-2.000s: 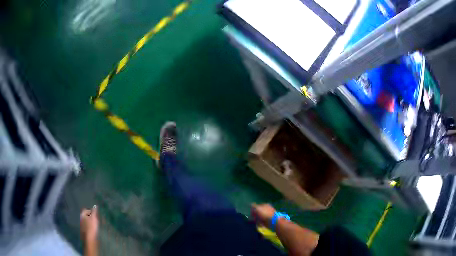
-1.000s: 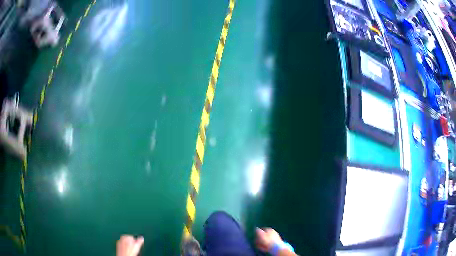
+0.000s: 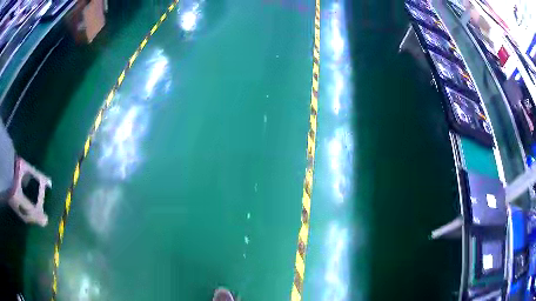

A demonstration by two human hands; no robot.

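Neither of my hands is in the picture. The green floor point(image 3: 205, 147) fills the middle of the view. The tip of one shoe point(image 3: 223, 294) shows at the bottom edge. On the right, a long line carries several open laptop bases point(image 3: 468, 111) in dark trays, one behind another. Nearer on the same line lie a grey flat unit point(image 3: 486, 200) with a small white label and a dark tray point(image 3: 489, 256) with a white square in it.
Yellow-black striped lines run along the floor at left point(image 3: 88, 144) and right point(image 3: 311, 141). A pale plastic stool point(image 3: 29, 191) stands at the left. A brown box point(image 3: 91, 20) is at the upper left beside another bench line. A support leg point(image 3: 448, 227) juts from the right line.
Both hands have dropped out of the picture. The view has moved along the aisle; the white panels on the right line are gone from view and several open laptop bases now show there.
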